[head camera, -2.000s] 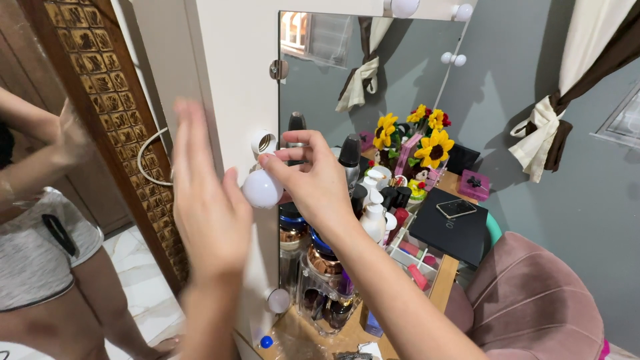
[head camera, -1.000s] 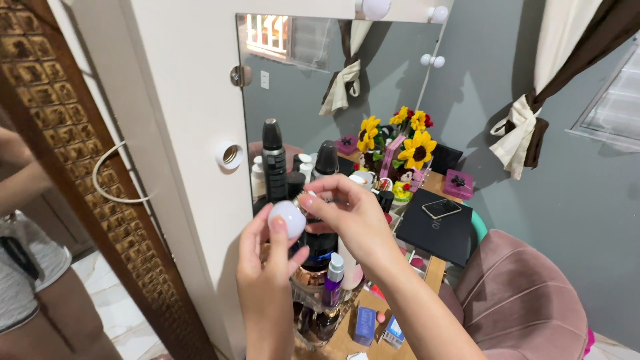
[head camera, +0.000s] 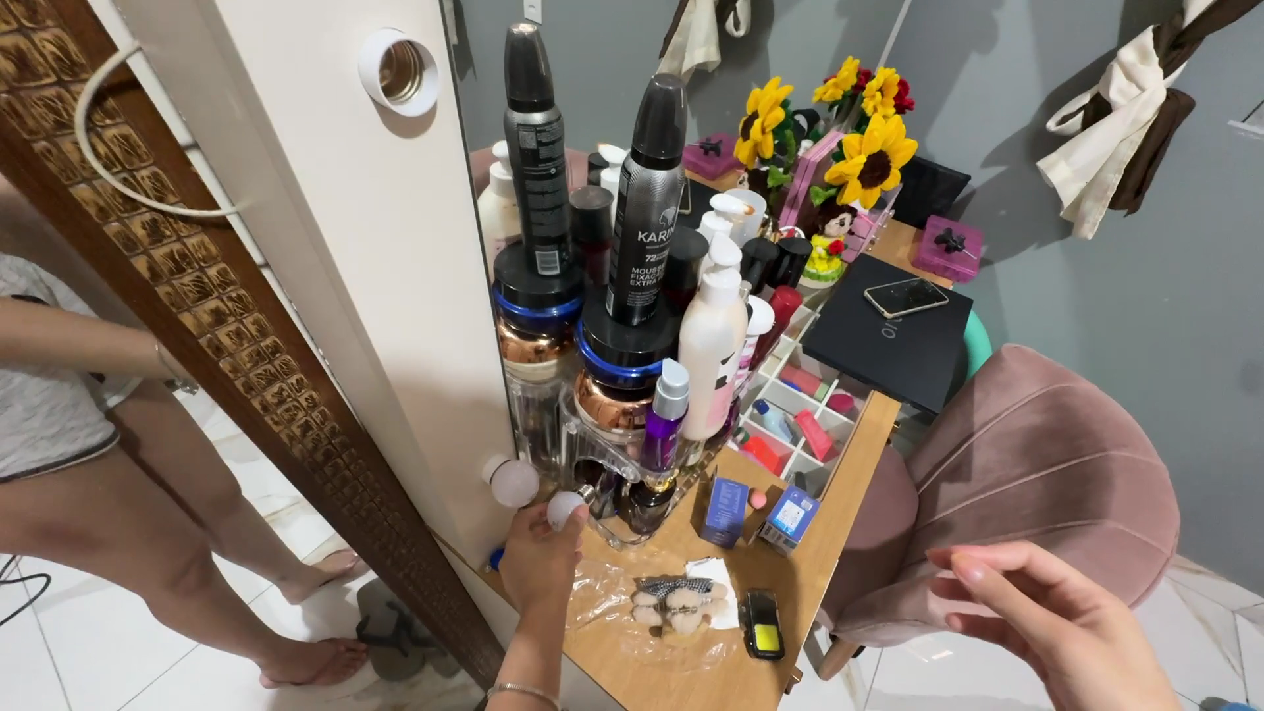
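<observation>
My left hand (head camera: 541, 563) holds a small round white light bulb (head camera: 566, 511) by its globe, the metal screw base pointing to the upper right. It is low beside the mirror frame, close to another white bulb (head camera: 513, 483) fixed there. Higher up on the white frame (head camera: 395, 257) is an uncovered bulb socket (head camera: 399, 73) with its metal thread showing. My right hand (head camera: 1047, 612) hangs in the air at the lower right in front of the pink chair, fingers curled and apart, holding nothing. Below the held bulb, crumpled clear plastic (head camera: 602, 592) lies on the wooden tabletop (head camera: 711, 681).
A mousse can (head camera: 647, 207) stands on a jar (head camera: 617, 365) near pump bottles (head camera: 713, 346). Small blue boxes (head camera: 726, 512), a divided tray (head camera: 790, 400), a black laptop (head camera: 879, 346) with a phone (head camera: 906, 297), and crocheted sunflowers (head camera: 873, 163) are further right. A pink chair (head camera: 1047, 464) adjoins the table.
Both hands were together at the bulb one second ago; now they are apart. My left hand has moved down with the bulb, my right hand away to the right. The view has shifted downward.
</observation>
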